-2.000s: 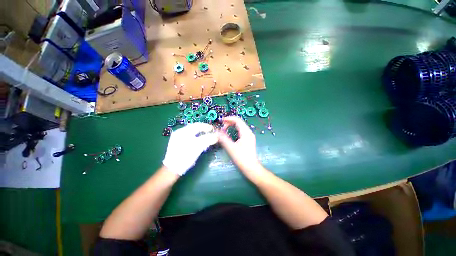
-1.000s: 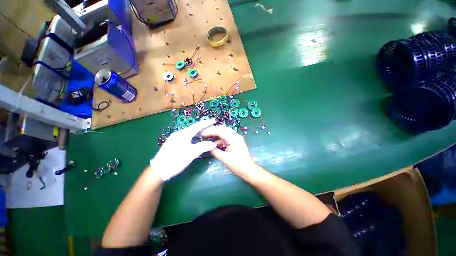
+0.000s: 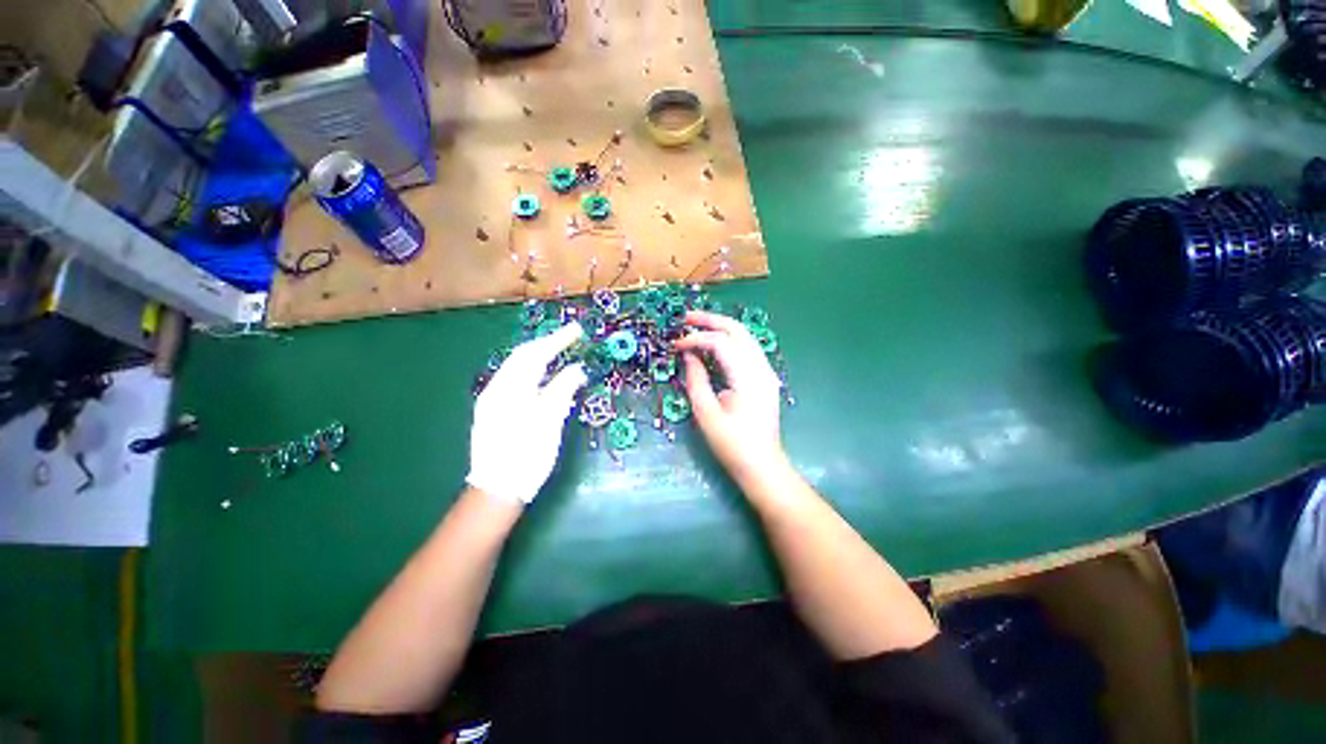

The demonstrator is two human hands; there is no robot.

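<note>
A loose pile of small round circuit boards point(image 3: 623, 346) with thin red and dark wires lies on the green bench point(image 3: 931, 320). Several show green rings, others a dark component side. My left hand point(image 3: 527, 422), in a white glove, is at the pile's left edge with thumb and fingers apart. My right hand point(image 3: 734, 393), bare, is at the pile's right side, its fingertips among the boards. Whether its fingertips pinch a board is too small to tell.
A tan board point(image 3: 480, 175) behind the pile holds a few round boards point(image 3: 563, 179) and a tape roll point(image 3: 675, 116). A blue can point(image 3: 367, 208) stands at its left. A joined board strip point(image 3: 306, 449) lies left. Black fan grilles point(image 3: 1192, 378) are stacked right. An open cardboard box point(image 3: 1163, 618) is below.
My hands were together over the pile and have moved apart to either side of it. Boards now show between them at the pile's front. The camera view has shifted slightly.
</note>
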